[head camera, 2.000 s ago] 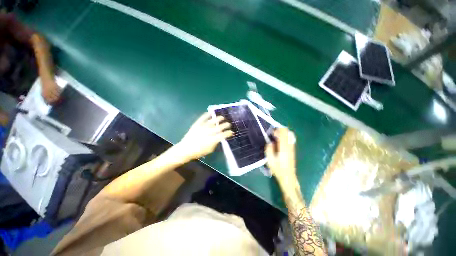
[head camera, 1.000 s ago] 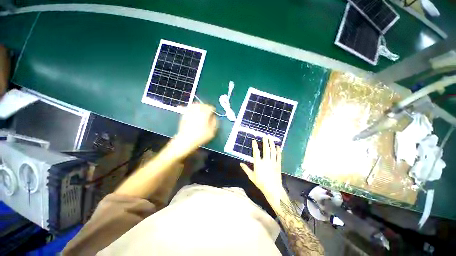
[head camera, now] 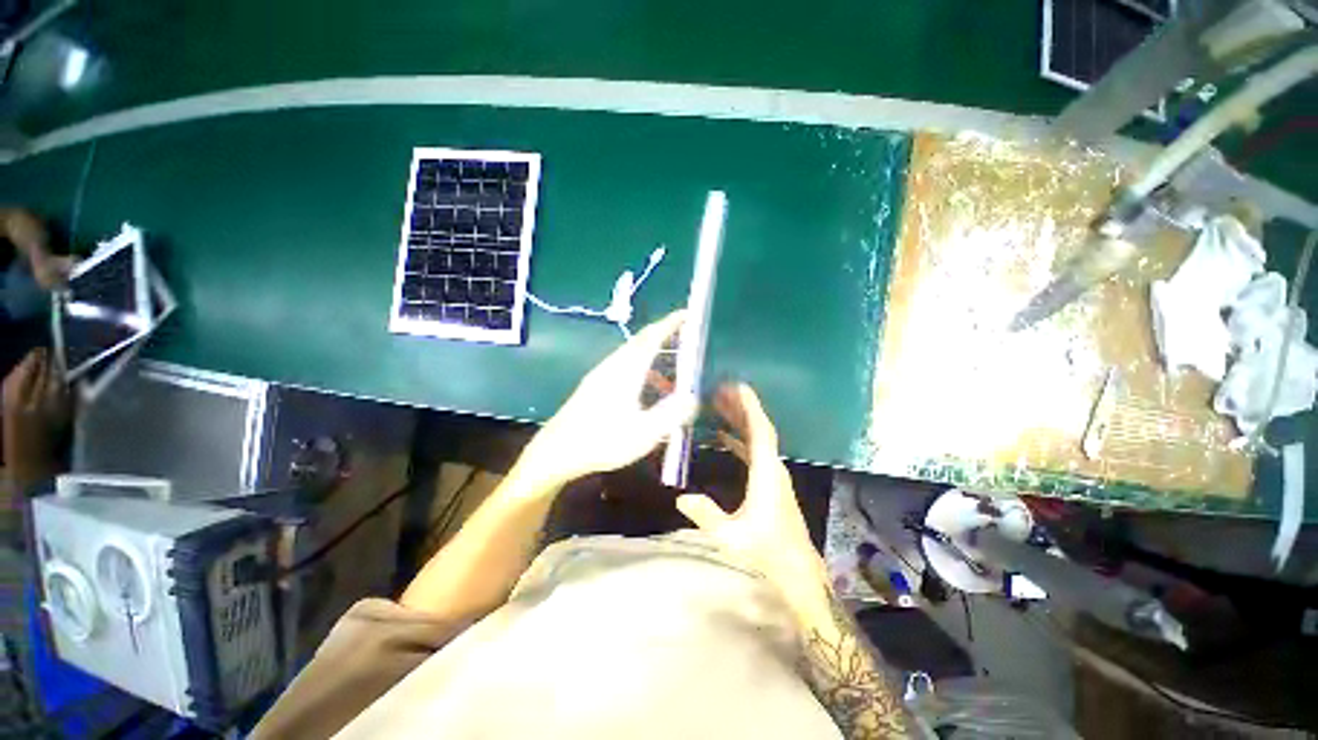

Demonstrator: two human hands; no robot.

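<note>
A solar panel (head camera: 697, 340) stands on edge over the bench's near edge, seen as a thin white frame. My left hand (head camera: 614, 412) holds it from its left side. My right hand (head camera: 752, 477) is beside it on the right, fingers apart; no contact with the panel shows. A second solar panel (head camera: 466, 246) lies face up on the green bench to the left. Its white cable (head camera: 622, 299) runs right to a small bundle near my left hand.
A glue-covered cardboard board (head camera: 925, 333) lies right, with the glue gun nozzle (head camera: 1077, 275) above it and crumpled white rags (head camera: 1229, 318) beside. A grey instrument box (head camera: 159, 593) stands lower left. Another person's hands hold a panel (head camera: 101, 311) at far left. A panel (head camera: 1096, 44) lies upper right.
The right-hand panel has gone from lying flat to standing on edge. My left hand has moved right from the other panel and taken hold of it. My right hand has come off its face.
</note>
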